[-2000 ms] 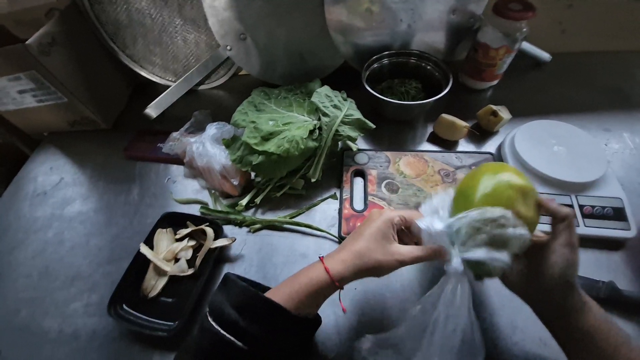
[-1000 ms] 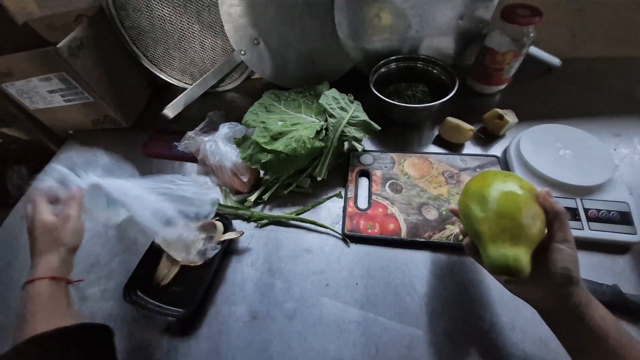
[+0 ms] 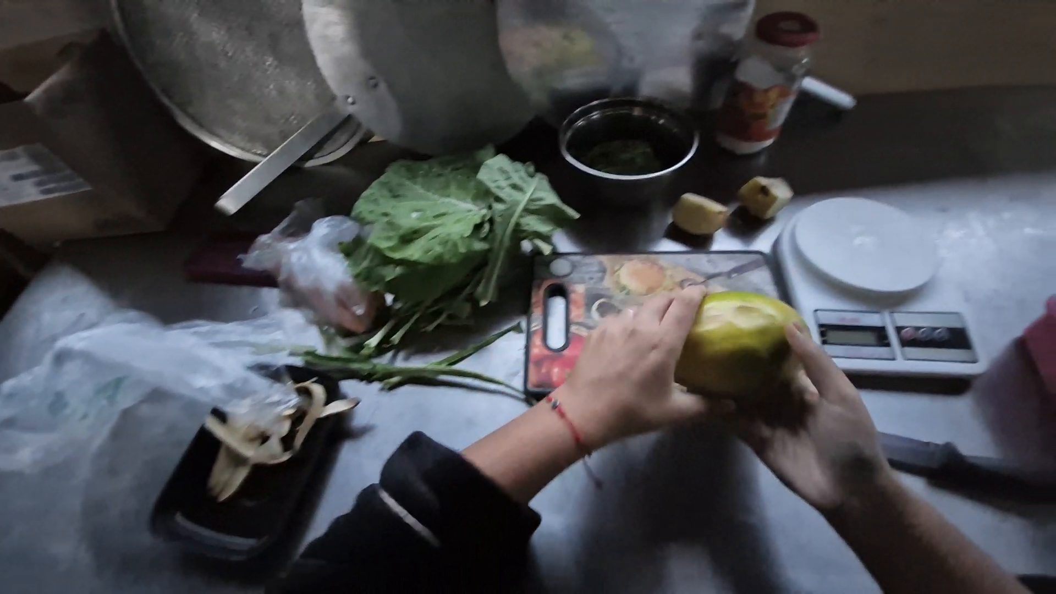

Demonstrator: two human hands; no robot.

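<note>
A yellow-green papaya-like fruit (image 3: 734, 342) is held between both my hands, above the lower right part of a printed cutting board (image 3: 565, 268). My left hand (image 3: 635, 363) grips its left end; a red string bracelet is on that wrist. My right hand (image 3: 817, 421) holds it from the right and below. Left of the board lie green leaves (image 3: 437, 223) with long stems and a knotted plastic bag (image 3: 318, 272) with something pinkish inside. A loose clear plastic bag (image 3: 124, 363) spreads at the left, partly over a black tray (image 3: 206, 528) of pale peelings (image 3: 247, 445).
A white kitchen scale (image 3: 874, 264) stands right of the board, with a knife (image 3: 932, 454) below it. Behind are two pale cut pieces (image 3: 700, 214), a metal bowl (image 3: 629, 169) of greens, a red-lidded jar (image 3: 763, 91) and large metal pans (image 3: 412, 66). A cardboard box (image 3: 99, 140) stands back left.
The plastic bag came off the fruit and now lies at the left, out of my left hand. My left hand has come back to the fruit, which was in my right hand alone one second ago.
</note>
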